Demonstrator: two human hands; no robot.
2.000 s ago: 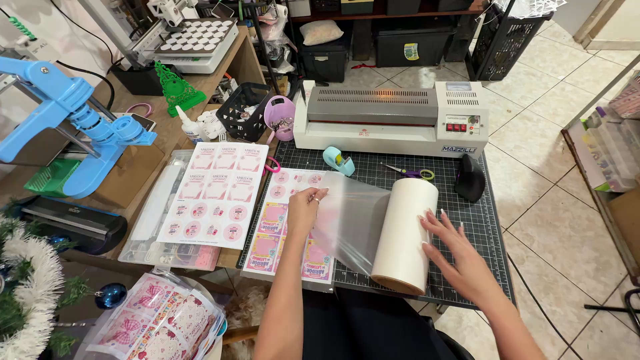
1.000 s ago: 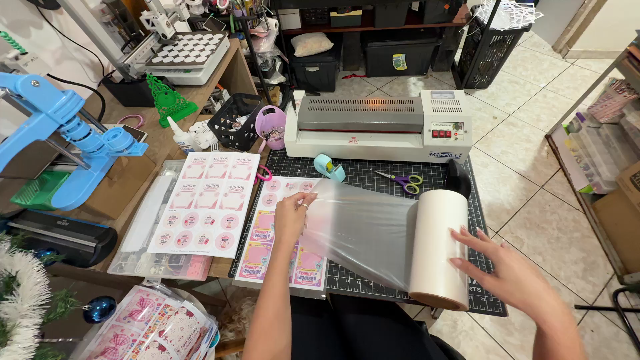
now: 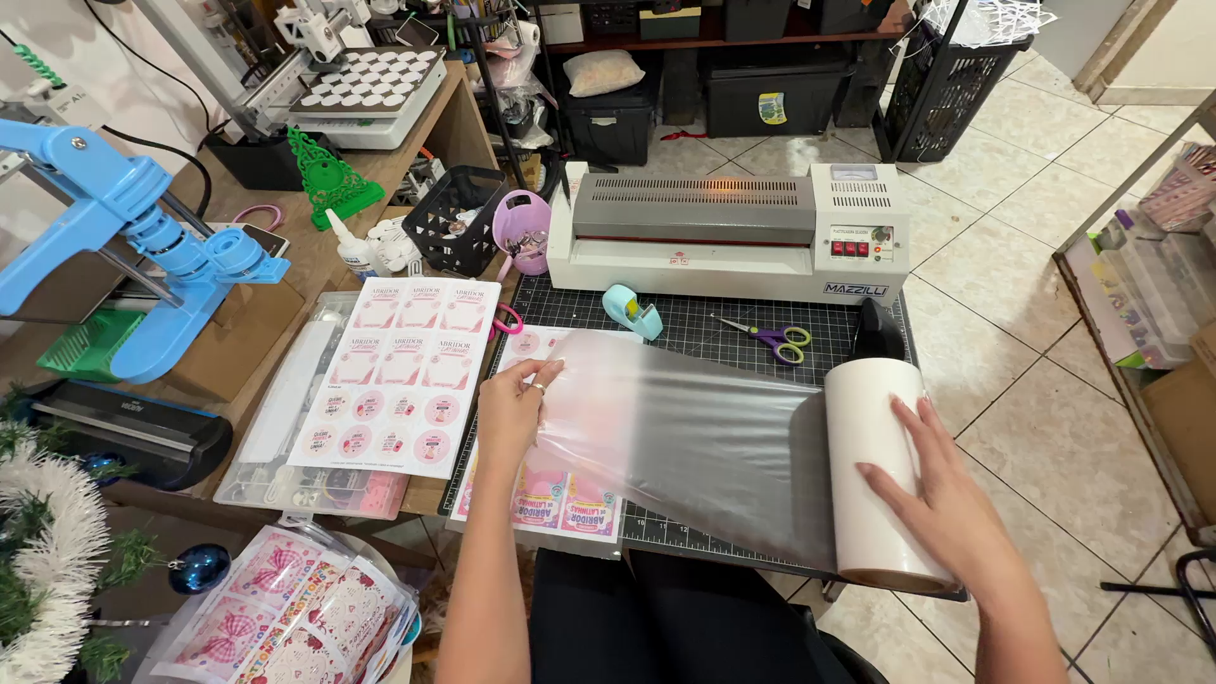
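Observation:
A large roll of translucent plastic film (image 3: 869,475) stands at the right edge of the black cutting mat (image 3: 684,342). My right hand (image 3: 926,475) rests on the roll with its fingers spread. From the roll a sheet of film (image 3: 722,437) stretches left, and my left hand (image 3: 521,404) pinches its free end between thumb and fingers. Beneath that end lies a printed pink sheet (image 3: 560,503), partly seen through the film. A white laminator (image 3: 731,233) with a lit orange light is behind the mat. Between it and the film are purple-and-green scissors (image 3: 779,340) and a light blue tape dispenser (image 3: 632,312).
Printed sticker sheets (image 3: 394,380) lie on a clear organizer case (image 3: 275,475) at left. Pink-handled scissors (image 3: 508,320), a black basket (image 3: 456,218) and a lilac cup (image 3: 522,233) are near the laminator. A black object (image 3: 876,332) stands behind the roll. A blue press (image 3: 161,247) is far left.
The roll has moved to the right, away from my left hand, and the stretch of film between them is longer. My right hand has moved right with the roll.

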